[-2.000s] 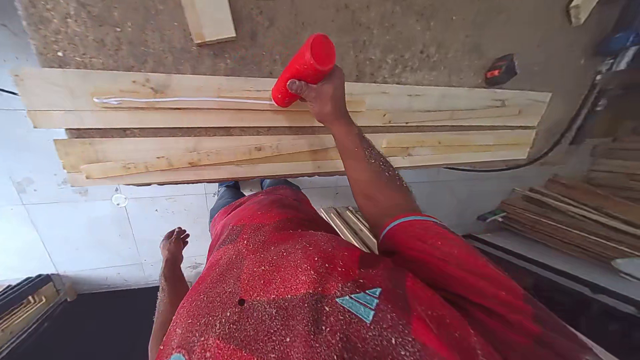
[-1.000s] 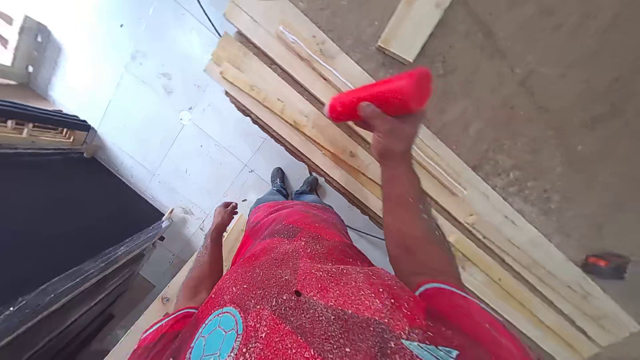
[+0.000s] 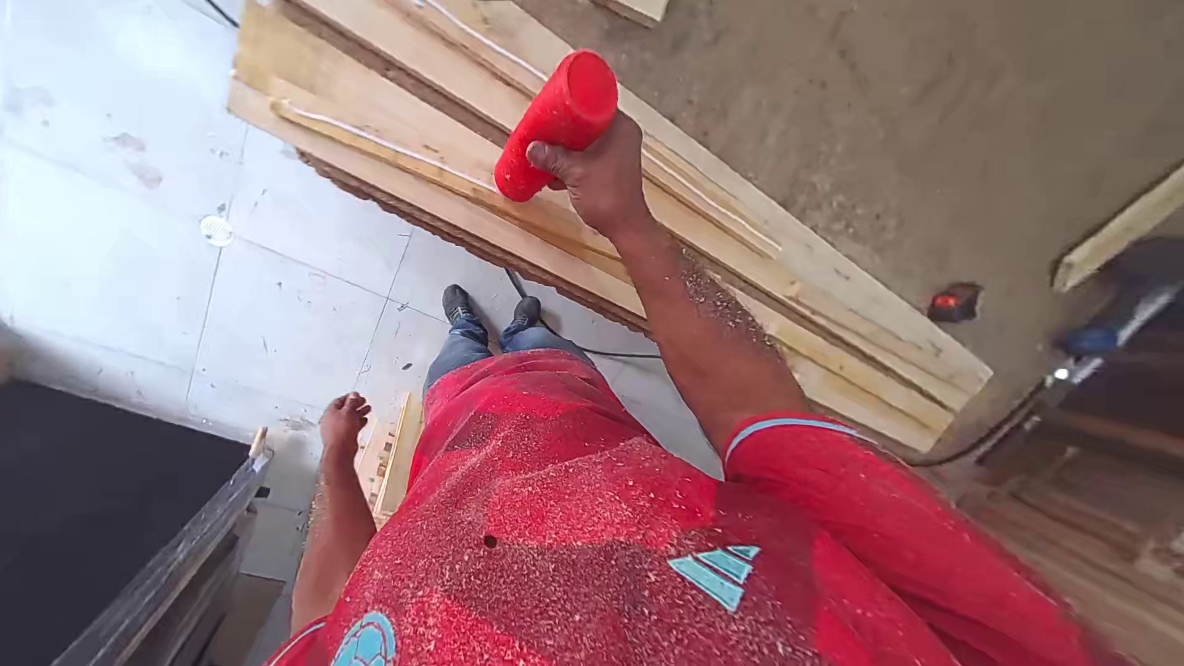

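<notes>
My right hand [image 3: 597, 171] grips a red plastic glue bottle [image 3: 566, 111], tilted with its narrow end down over the wooden boards. A white line of glue [image 3: 388, 146] runs along a narrow wood strip on the near board [image 3: 370, 171] and ends beside the bottle. Another white glue line [image 3: 481, 37] lies along a strip on the far board [image 3: 832, 287]; the bottle and my hand hide its middle. My left hand [image 3: 344, 421] hangs low at my side, holding nothing, its fingers loosely curled and apart.
A red and black tool [image 3: 955, 302] lies on the brown work surface [image 3: 879, 120] at right, near a wood offcut [image 3: 1124, 227]. A black cable [image 3: 592, 351] crosses the tiled floor by my feet. A dark panel [image 3: 102, 518] stands lower left, and stacked boards [image 3: 1082, 546] are lower right.
The near board, bare of glue two seconds ago, now carries a white line. My right hand has moved with the bottle from the far board to the near one. The view has turned strongly.
</notes>
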